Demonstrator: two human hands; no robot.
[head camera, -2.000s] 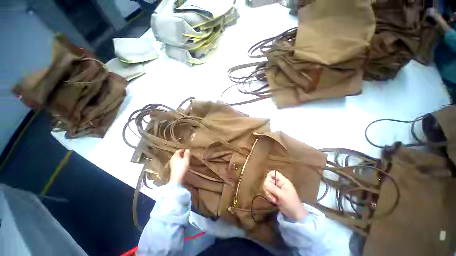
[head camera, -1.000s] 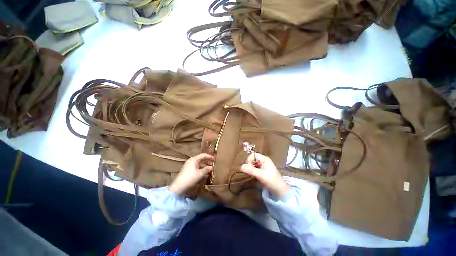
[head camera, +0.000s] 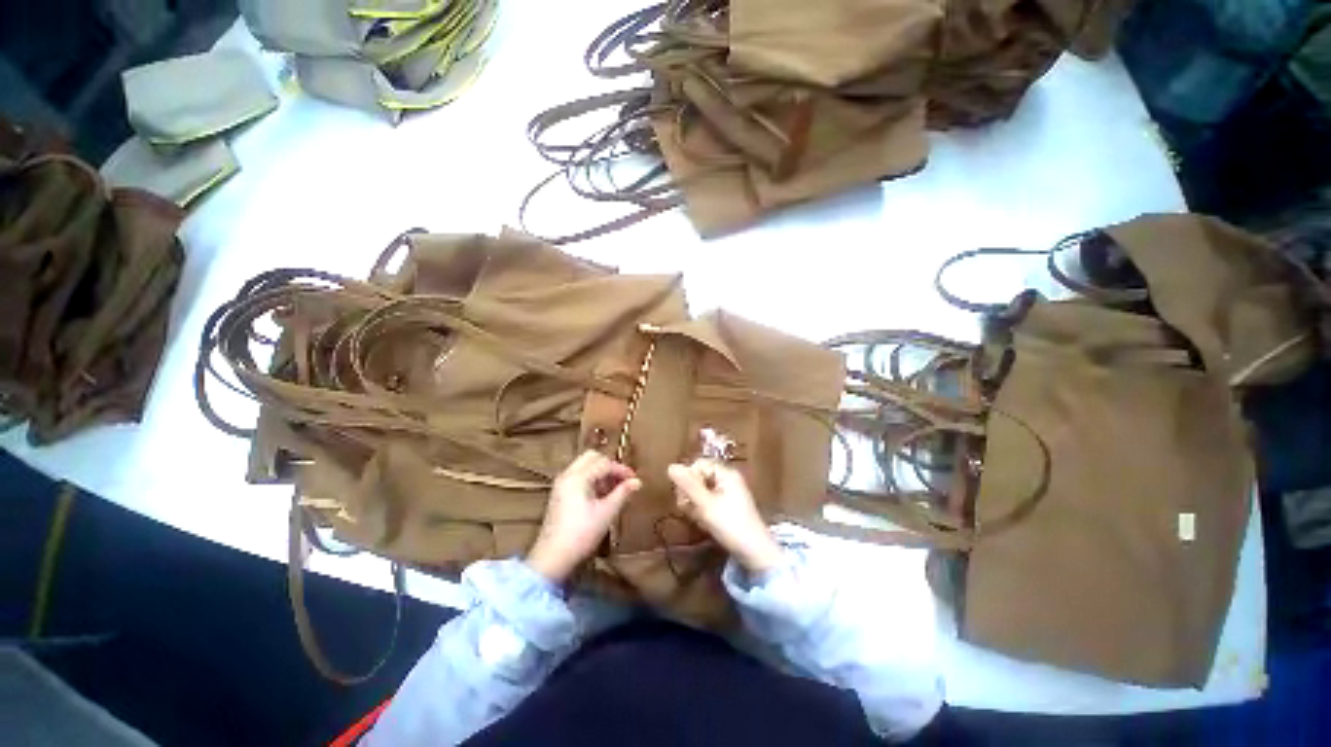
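Note:
A brown tote bag (head camera: 788, 423) lies in front of me on a pile of brown bags, its gold zipper (head camera: 637, 394) running up the middle. My left hand (head camera: 587, 504) is at the zipper's lower part with thumb and fingertips pinched together. My right hand (head camera: 715, 504) is just to its right, fingers curled and fingertips pinched. Whether either hand holds something small cannot be told. A small shiny silvery bunch (head camera: 717, 444) lies on the bag just above my right hand. A thin dark cord (head camera: 674, 543) loops below between the hands.
Long brown straps (head camera: 307, 372) bunch at the pile's left. A bag with a pale label (head camera: 1109, 496) lies right. More brown bags (head camera: 832, 102) are piled at the top, others (head camera: 73, 292) at far left. Pale yellow-edged pieces (head camera: 380, 59) lie upper left on the white table (head camera: 394, 175).
The view has shifted right and down since the first frame. My hands have come close together at the zipper. The shiny bunch, earlier at my right fingertips, now shows above that hand.

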